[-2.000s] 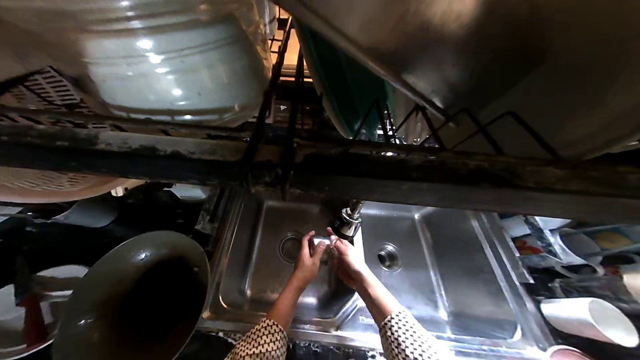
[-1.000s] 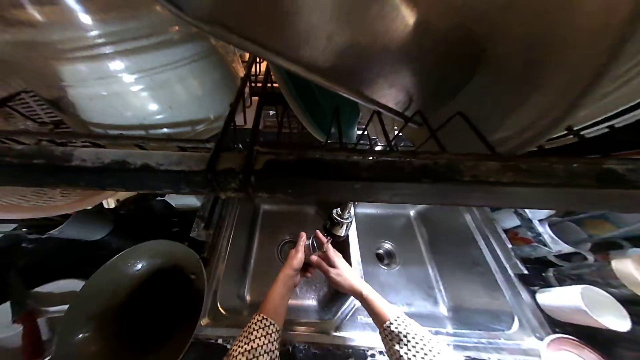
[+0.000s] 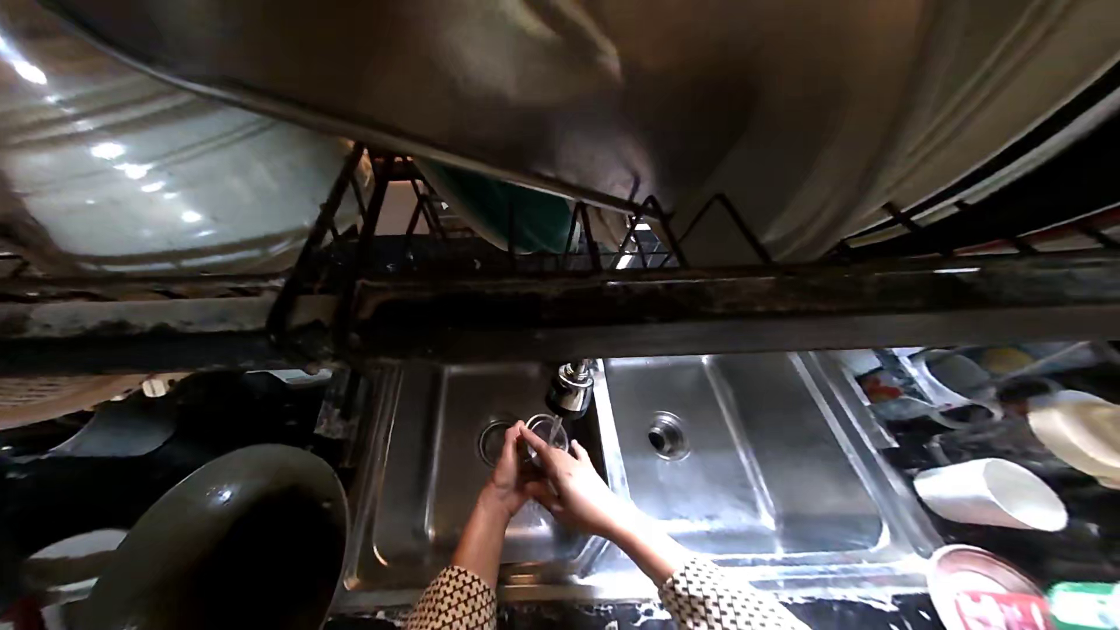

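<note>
Both hands are low over the left basin of a double stainless steel sink. Between them is a small clear round vessel, perhaps a glass, its rim facing up under the faucet. A thin stream of water runs from the faucet into it. My left hand holds the vessel from the left side. My right hand lies against its near and right side, fingers reaching toward my left hand. The fingers partly cover the vessel's lower part.
A dark dish rack rail crosses above the sink, bearing a large metal vessel and a green dish. A wok-like pan stands left of the sink. To the right lie a white cup and other dishes.
The vessel, mostly covered by fingers two seconds ago, now shows its open rim under the faucet. The hands have turned around it. The view has shifted somewhat.
</note>
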